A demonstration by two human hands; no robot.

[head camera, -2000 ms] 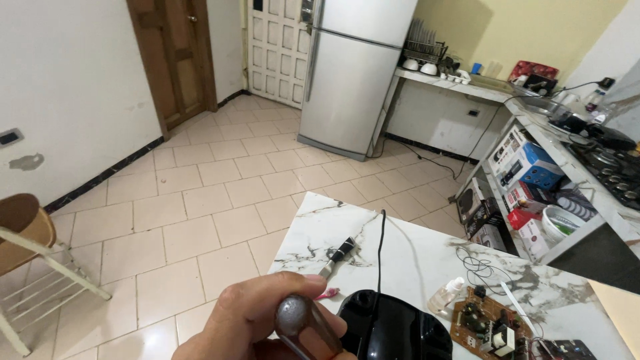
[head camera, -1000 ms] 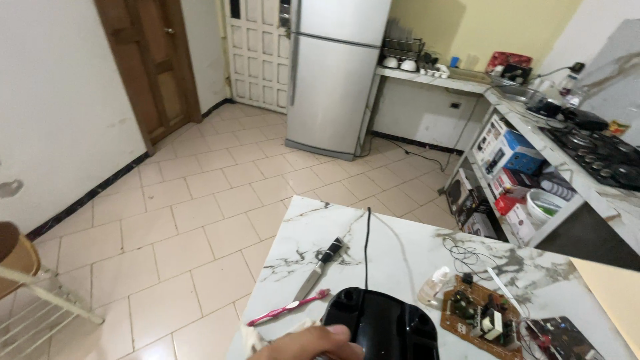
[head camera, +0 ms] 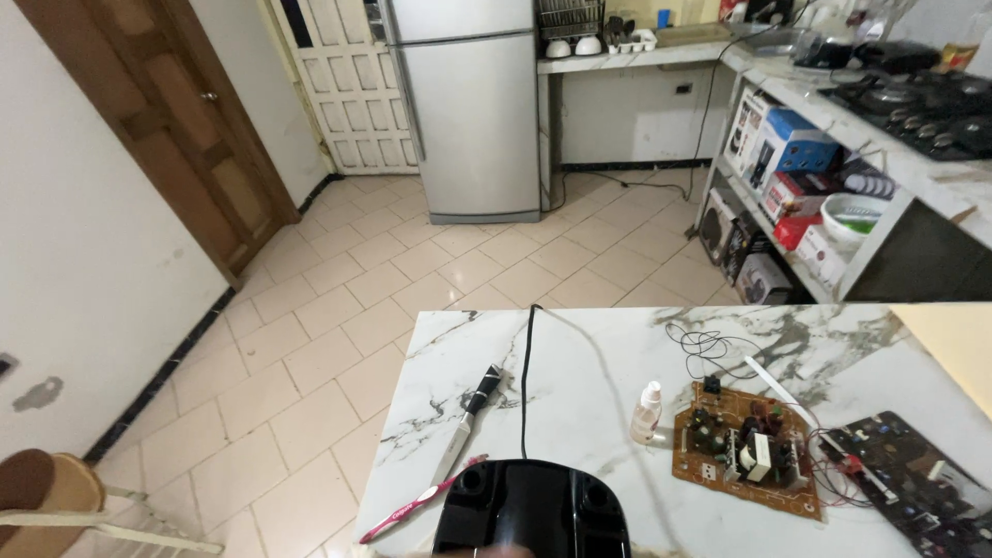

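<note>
At the bottom edge a sliver of what seems to be my left hand (head camera: 496, 552) shows, blurred, against a glossy black plastic appliance (head camera: 535, 504); whether it holds anything is hidden. My right hand is not visible. A black cord (head camera: 528, 380) runs from the appliance to the table's far edge. Left of it lie a kitchen knife (head camera: 467, 422) with a black handle and a pink and white Colgate toothbrush (head camera: 411, 508), its head by the appliance. To the right stand a small clear spray bottle (head camera: 646, 415), a brown circuit board (head camera: 748, 453) and a darker circuit board (head camera: 914, 480).
The marble-patterned table (head camera: 597, 341) fills the lower right. A thin wire (head camera: 709, 349) and a white stick (head camera: 775, 387) lie behind the boards. A chair (head camera: 77, 519) is at lower left. Beyond the tiled floor stand a refrigerator (head camera: 477, 116) and a counter (head camera: 845, 108) with boxes beneath.
The hand has dropped almost out of view at the bottom; two seconds ago it was raised with a grey metal object in it. The view has shifted, and the knife and toothbrush show more fully.
</note>
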